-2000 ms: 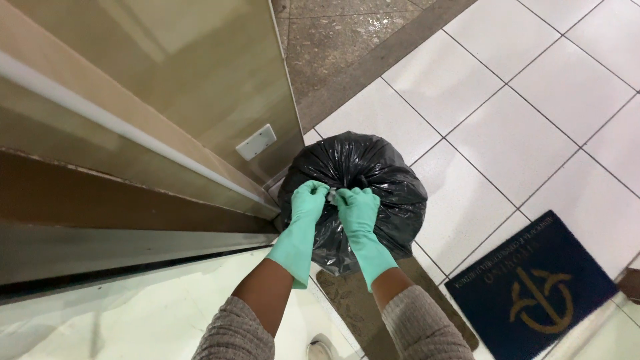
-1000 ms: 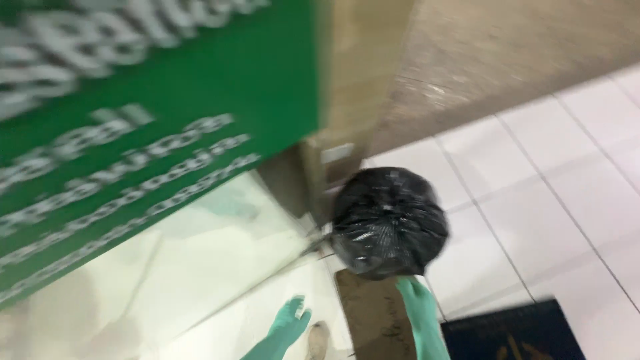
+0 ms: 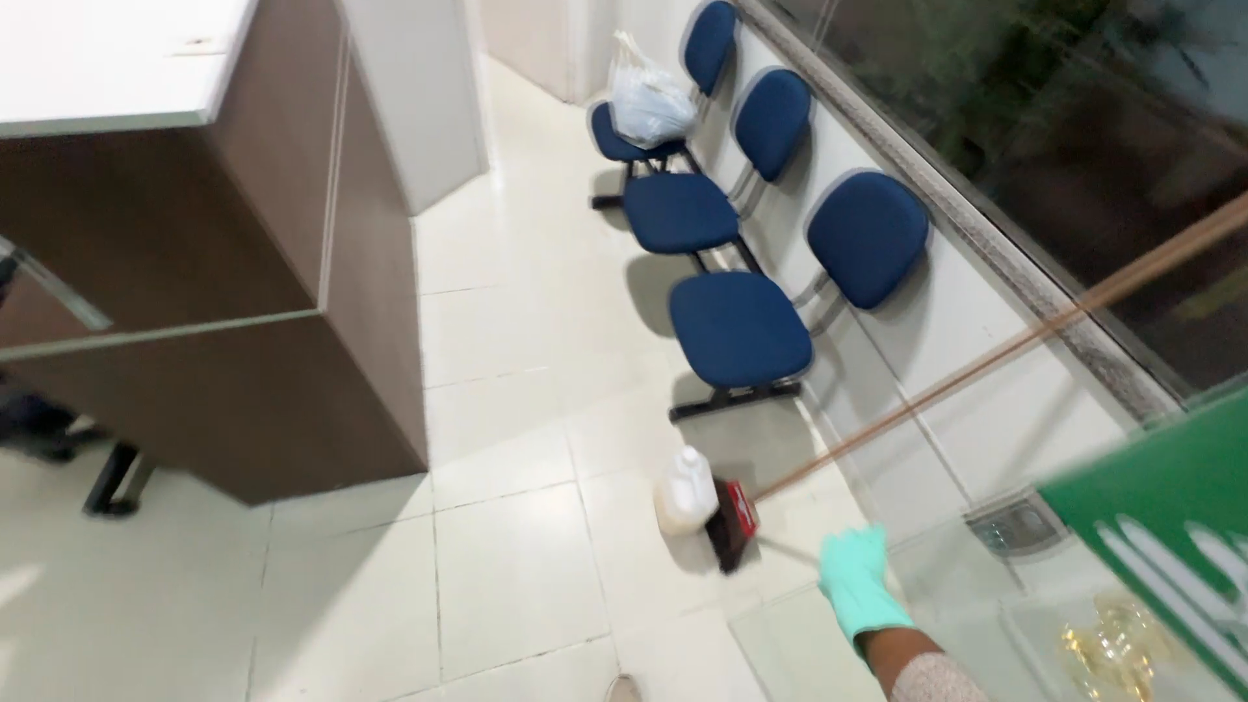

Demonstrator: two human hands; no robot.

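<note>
My right hand (image 3: 860, 583), in a mint-green rubber glove, is at the lower right, beside a glass pane. Its fingers look partly bent; whether they grip the pane's edge cannot be told. My left hand is out of view. A translucent plastic jug (image 3: 686, 493) stands on the floor, left of the hand. Right beside the jug is a black and red head (image 3: 731, 525) of a broom or squeegee. A long wooden handle (image 3: 912, 406) runs from there up to the right, across the wall and window sill.
Blue linked chairs (image 3: 741, 327) line the right wall; a white plastic bag (image 3: 648, 102) sits on the far one. A brown desk with a white top (image 3: 107, 63) is at left. Pale floor tiles (image 3: 507, 546) run between. A green sign (image 3: 1160, 507) with writing is at the right edge.
The view has swung from the doorway to a room with chairs. The black garbage bag, held by both hands two seconds ago and near my right hand one second ago, is out of view.
</note>
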